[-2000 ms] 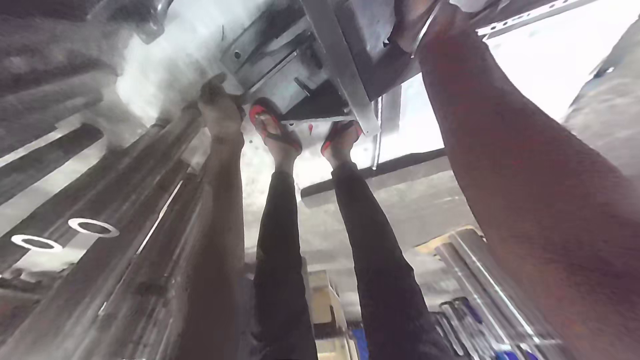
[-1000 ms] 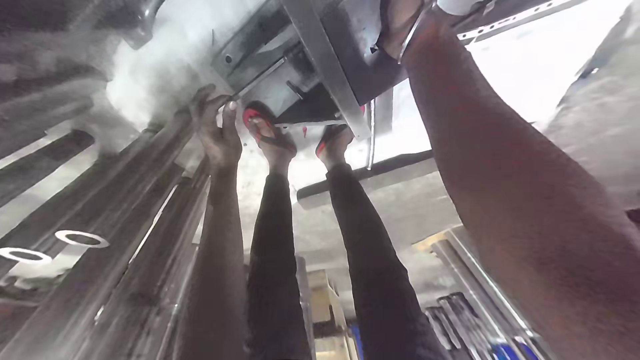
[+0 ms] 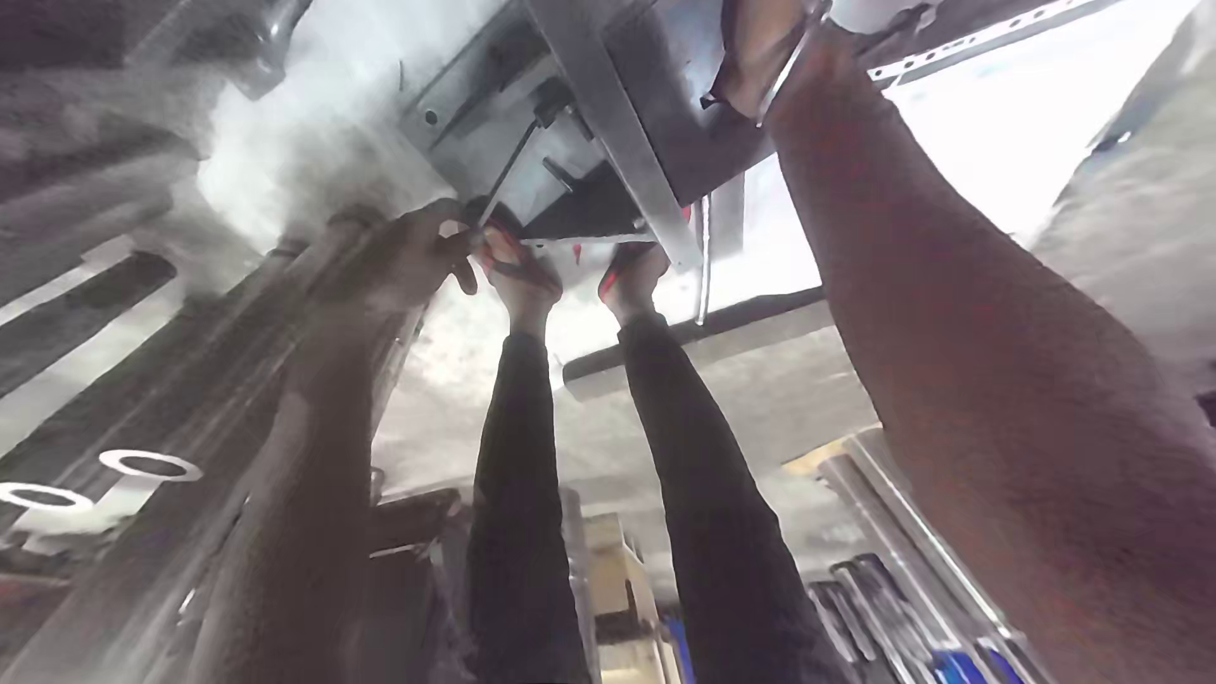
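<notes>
My left hand [image 3: 413, 252] is left of centre, with its fingers closed round the lower end of a thin metal rod [image 3: 508, 173]. The rod slants up to a dark fitting [image 3: 553, 100] inside a grey metal frame. A flat metal bar [image 3: 622, 133] crosses this frame diagonally. At the top, my right hand [image 3: 760, 43] lies by a dark metal plate [image 3: 665, 114], with a bangle at its wrist. Its fingertips are hidden or cut off by the frame edge, so its grip does not show.
My feet in red-edged sandals stand just beyond the frame. Long metal tubes [image 3: 180, 380] run along the left, near two flat rings [image 3: 150, 465]. A dark-edged bar [image 3: 693, 337] lies on the floor by my legs. More metal tubes [image 3: 912, 532] are at lower right. A perforated strip [image 3: 978, 43] runs at upper right.
My left hand, with its fingers raised and apart one second ago, is now closed at the rod's end. The rod points more steeply downward than before. My right hand stays by the metal plate.
</notes>
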